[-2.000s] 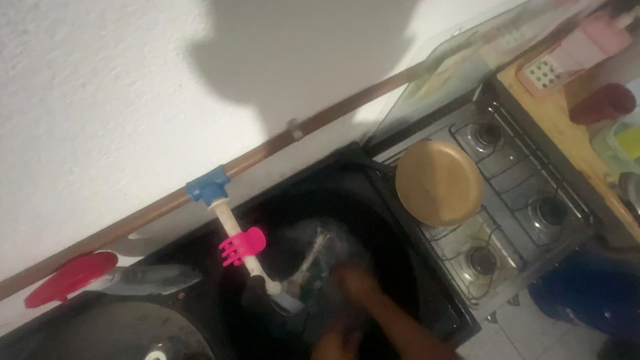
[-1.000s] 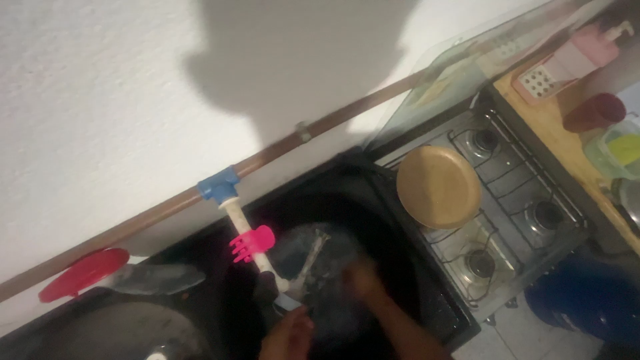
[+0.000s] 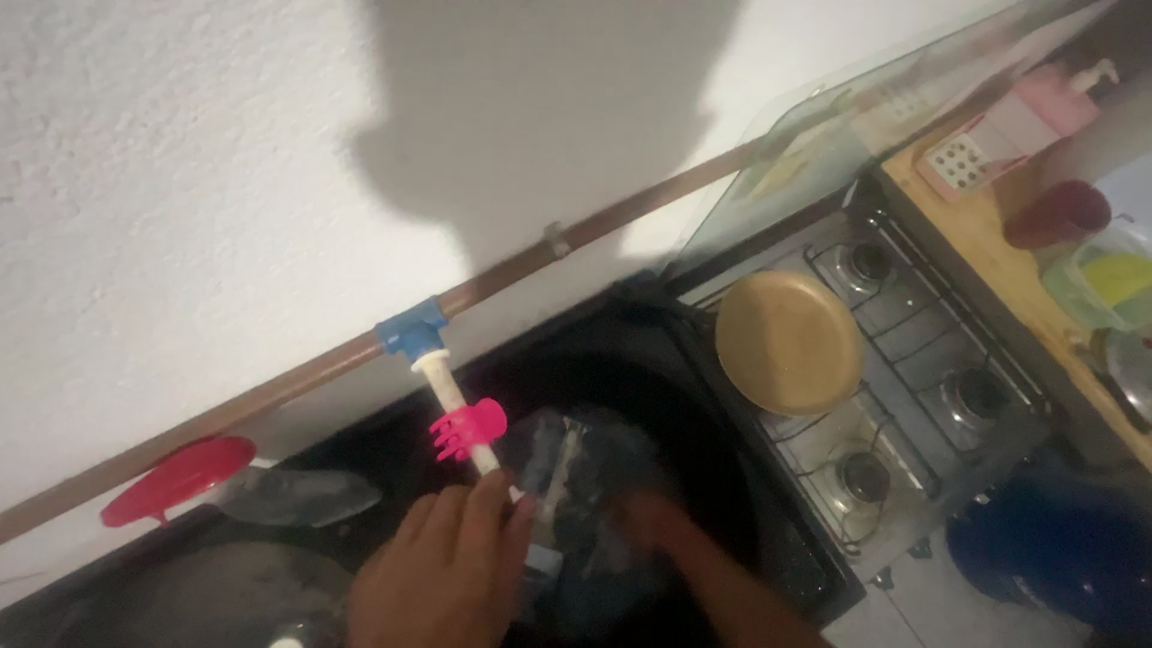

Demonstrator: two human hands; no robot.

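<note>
My left hand [image 3: 443, 562] is at the lower end of a white plastic tap pipe [image 3: 445, 382], its fingers around or against it; the exact grip is unclear. A pink claw hair clip [image 3: 470, 429] sits on the pipe just above the fingers. The pipe comes out of a blue tee fitting [image 3: 412, 329] on the wall pipe. My right hand [image 3: 643, 522] is low in the dark round basin [image 3: 720, 450], blurred, at a dark wet heap [image 3: 585, 468] that may be cloth or plastic. Whether it holds any of it cannot be told.
A gas stove [image 3: 909, 360] stands right of the basin, with a round tan lid or plate [image 3: 789, 343] on it. Beyond are a wooden counter [image 3: 972, 243], a pink dispenser [image 3: 1017, 130] and a dark red cup [image 3: 1059, 214]. A red dish [image 3: 180, 480] lies at left.
My left hand has moved up from the bottom of the view to the tap pipe. My right hand stays in the basin throughout.
</note>
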